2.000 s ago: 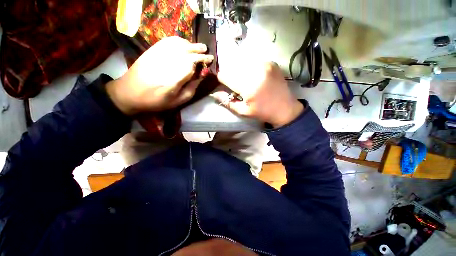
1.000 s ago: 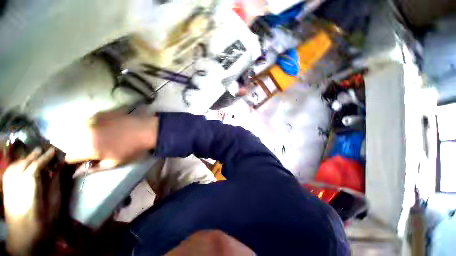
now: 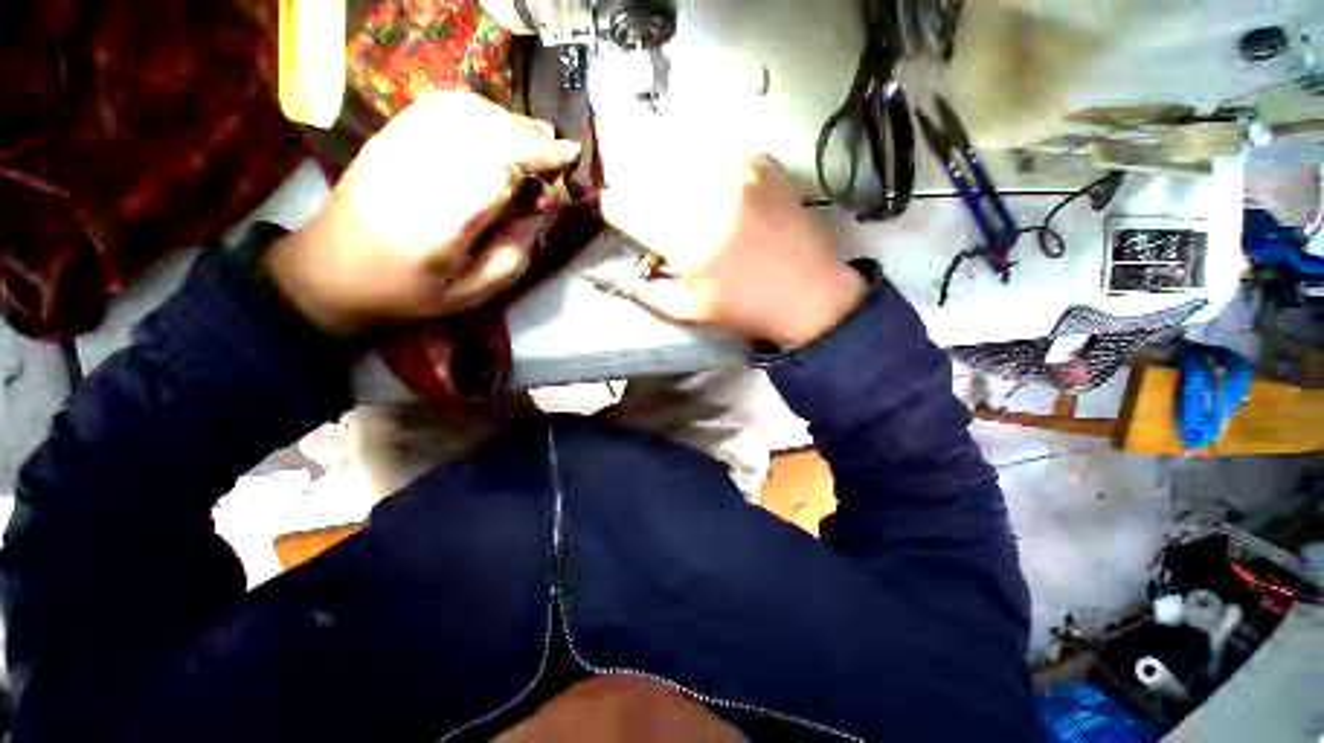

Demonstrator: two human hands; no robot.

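The rust-red patterned garment [image 3: 160, 145] lies heaped at the left, with a brighter floral part [image 3: 428, 55] near the needle area. Its edge runs between my hands and a fold hangs over the table's front edge. My left hand [image 3: 421, 211] is closed on the garment's edge, fingertips pinching it just in front of the presser foot [image 3: 574, 66]. My right hand [image 3: 733, 247] is right of it, fingers curled, with something small and metallic at the fingertips; overexposure hides what it grips.
Black-handled shears [image 3: 871, 145] and blue-purple snips [image 3: 973, 189] with a dark cord lie right of my hands. A small box of metal bits [image 3: 1154, 256] sits at the table's right end. Checked cloth [image 3: 1075, 346] hangs below, beside an orange bench [image 3: 1278, 414].
One second ago the view was turned right and blurred; it now faces the machine again. Compared with two seconds ago, both hands hold nearly the same pose at the garment's edge.
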